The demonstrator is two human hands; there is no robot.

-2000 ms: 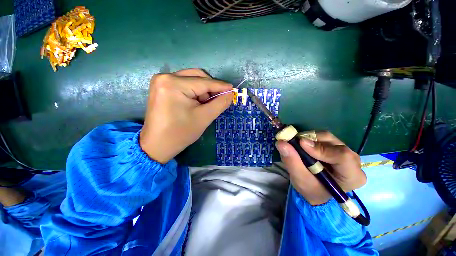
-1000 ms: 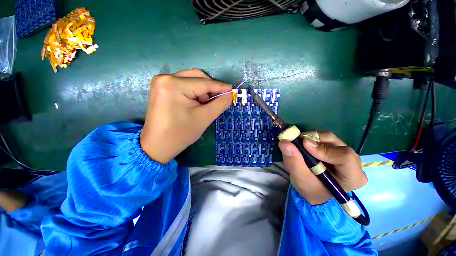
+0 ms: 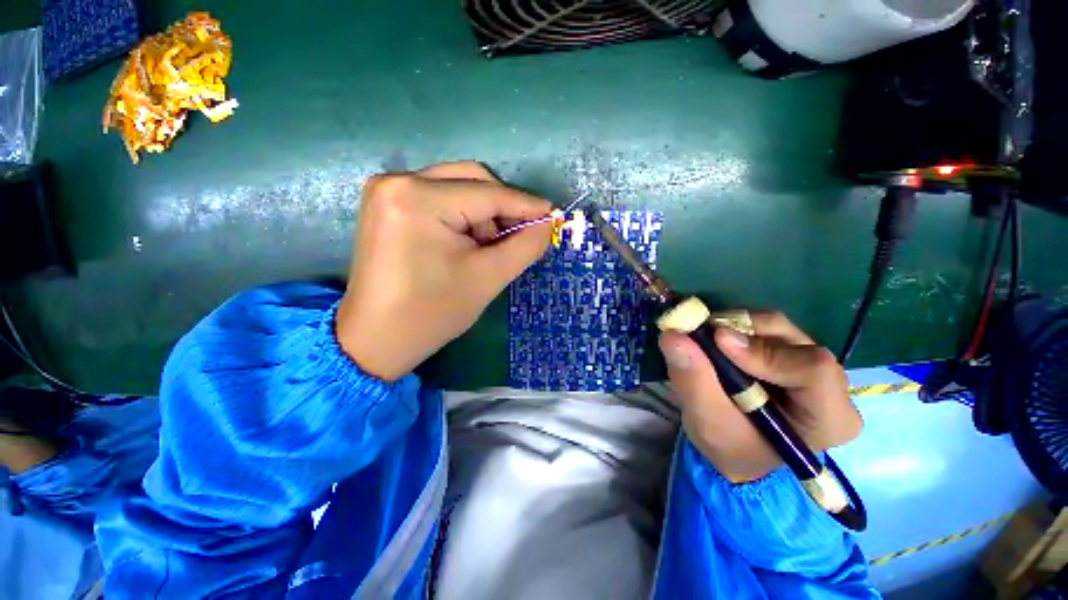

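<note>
The blue PCB panel lies flat at the bench's near edge. My left hand is above and left of its top left corner, with thumb and forefinger pinching thin solder wire. The wire's free end sticks out past the fingertips. A small orange flex circuit shows at the panel's top edge beside the fingertips, partly hidden by them. My right hand grips the soldering iron like a pen. Its metal tip points up-left at the panel's top edge; contact cannot be told.
A pile of orange flex circuits and blue panels sit upper left. A fan grille is at the top, a white cylinder upper right, and a black station with a red light at right. Another person's arm shows lower left.
The view has shifted slightly. The iron's tip sits a little further right along the top edge than two seconds ago. A red light now shows on the station. The left hand keeps its pinch.
</note>
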